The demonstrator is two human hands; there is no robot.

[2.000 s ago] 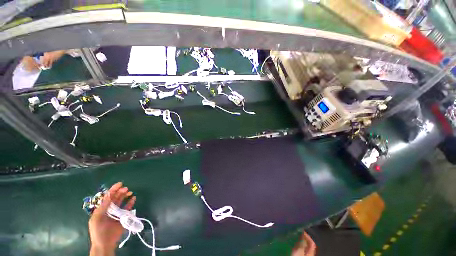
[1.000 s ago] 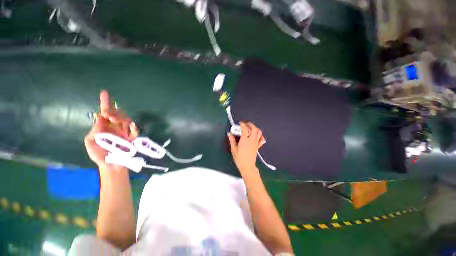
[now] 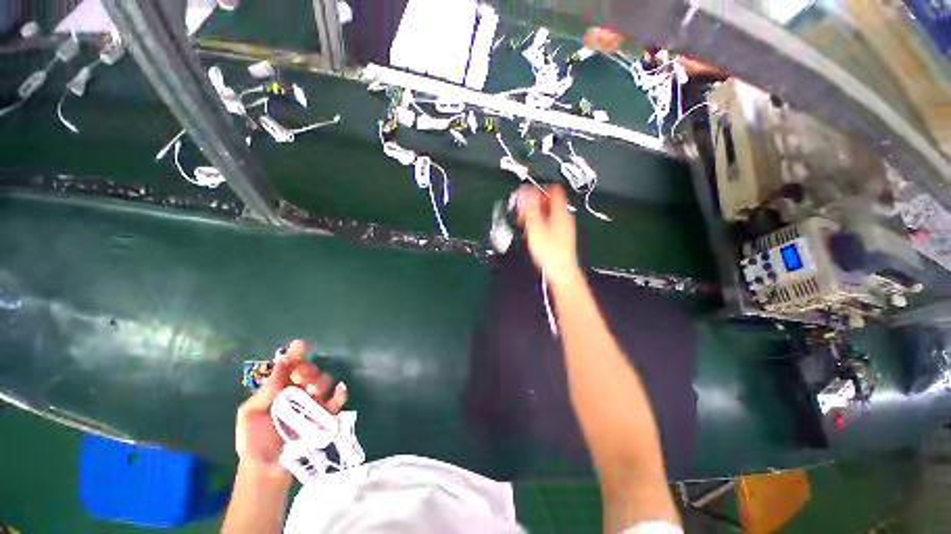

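Observation:
My left hand (image 3: pixel 279 412) is at the lower left, closed around a bundle of white coiled cables (image 3: pixel 313 430). Small circuit boards (image 3: pixel 257 373) stick out at its finger side. My right hand (image 3: pixel 544 224) is blurred and reaches over the far edge of the black mat (image 3: pixel 584 386). It holds a corded unit; a blurred white housing (image 3: pixel 502 232) shows left of the fingers and a thin white cord (image 3: pixel 549 305) hangs below. The unit's coil and board are hidden or too blurred to tell.
Corded units (image 3: pixel 422 172) lie on the parallel line strip behind, past a metal post (image 3: pixel 198 115). A beige instrument (image 3: pixel 789 261) with a blue display stands right of the mat. A blue tote (image 3: pixel 141 482) is on the floor. Another person's hand (image 3: pixel 603 40) shows at the top.
My right hand has lifted the single unit off the black mat and moved it forward to the mat's far edge. My left hand still holds the bundle. The view has shifted, showing more of the strip.

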